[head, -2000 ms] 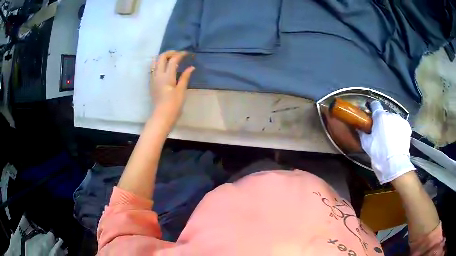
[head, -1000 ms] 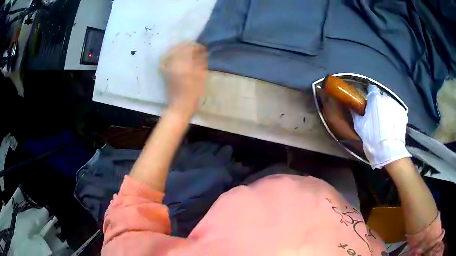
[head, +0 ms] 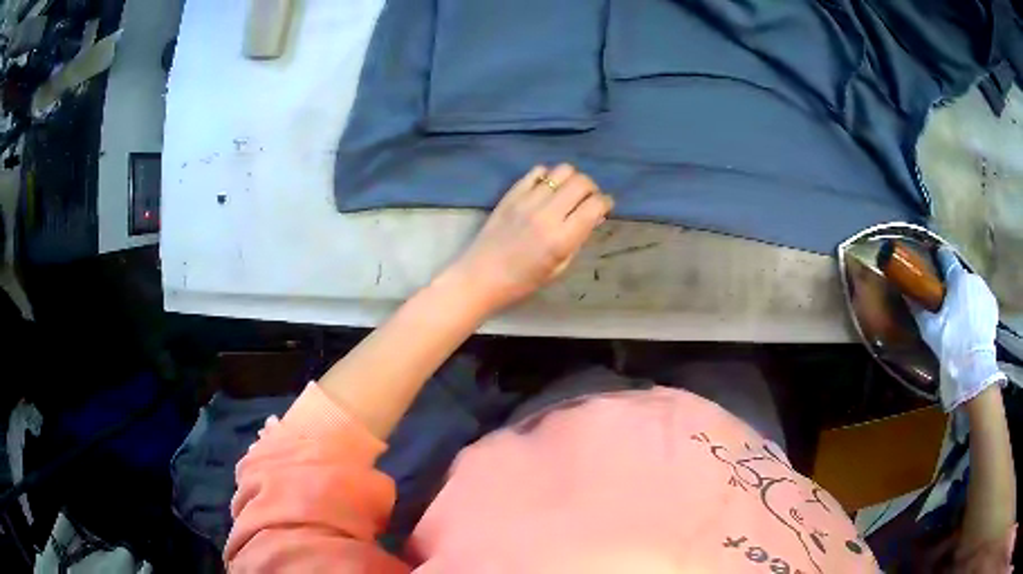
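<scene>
A dark grey-blue garment (head: 718, 146) lies spread on the pale table, its long bottom edge towards me. A flat squarish pocket panel (head: 516, 67) shows on it. My left hand (head: 544, 224), bare with a ring, is at the garment's bottom edge, fingers bent together; whether they pinch the cloth is hard to tell. My right hand (head: 962, 325), in a white glove, is closed on the orange-brown handle of the iron (head: 886, 308). The iron's pointed tip faces up and left, at the garment's near right corner.
A pale tan block (head: 269, 28) lies on the table (head: 247, 258) at the upper left. A box with a small red light (head: 146, 193) stands left of the table. Crumpled dark cloth (head: 224, 460) lies below the near edge, with a brown box (head: 881, 457) at the lower right.
My left hand has moved right along the bottom edge from the garment's left corner. The iron, held in my right hand, has moved right. The view has shifted between frames.
</scene>
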